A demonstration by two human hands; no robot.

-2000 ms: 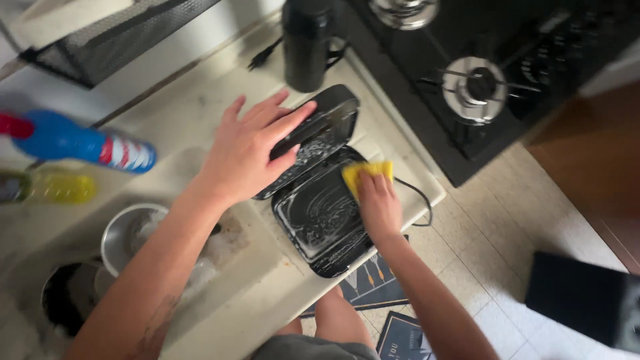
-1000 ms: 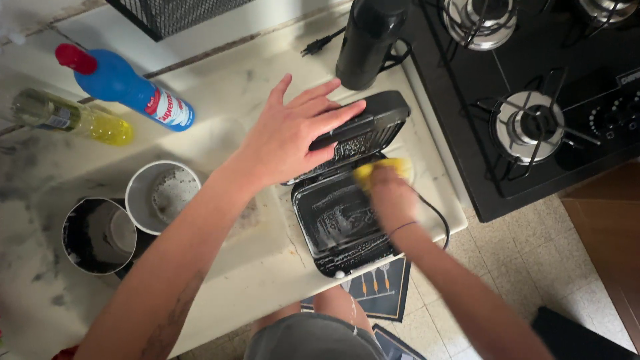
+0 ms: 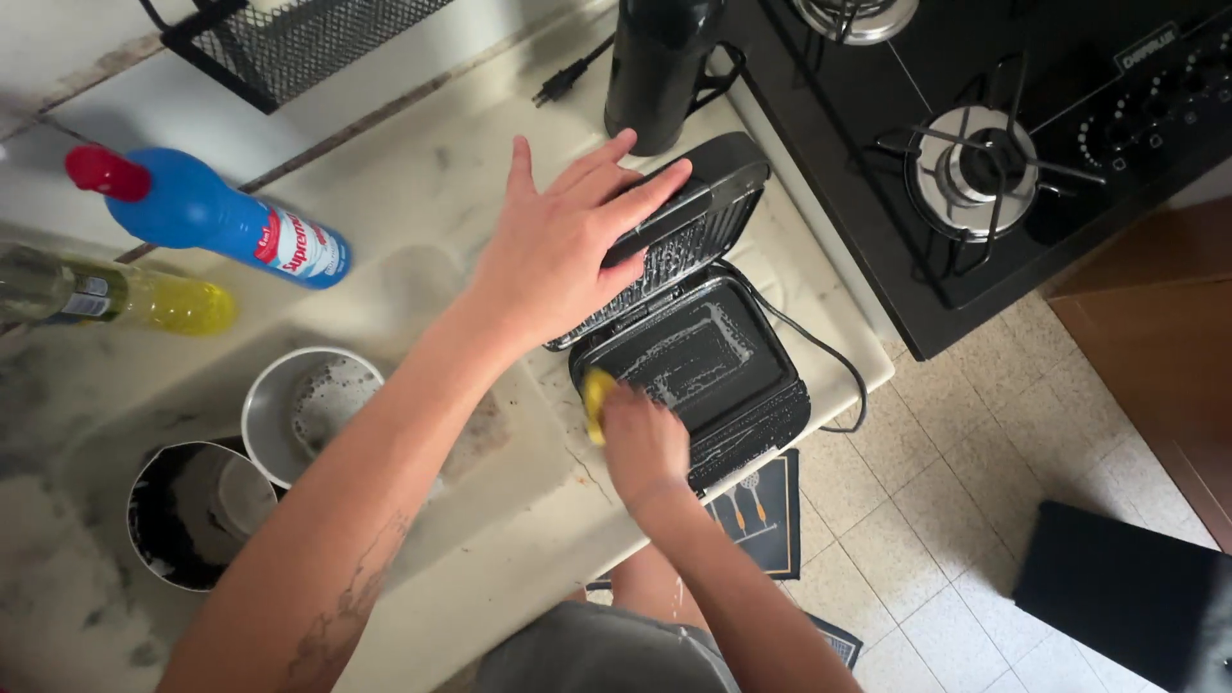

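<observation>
A black electric sandwich press [image 3: 707,356] lies opened out on the counter, with whitish suds on its lower plate and on the ribbed plate of its raised lid. My left hand [image 3: 568,241] rests against the lid's outer side, fingers spread, thumb at its edge. My right hand [image 3: 645,438] holds a yellow sponge [image 3: 599,404] at the left edge of the lower plate; the fingertips are blurred. The press's black cord [image 3: 818,342] curves round its right side.
A black flask [image 3: 659,77] and a plug [image 3: 568,82] are behind the press; a gas cooktop [image 3: 972,173] is at right. The sink holds a soapy metal pot [image 3: 313,414] and a dark pot [image 3: 197,515]. A blue bottle [image 3: 231,217] and a yellow-liquid bottle [image 3: 115,294] stand at left.
My right hand has moved with the sponge from the right side of the lower plate to its left edge. My left hand stays at the lid.
</observation>
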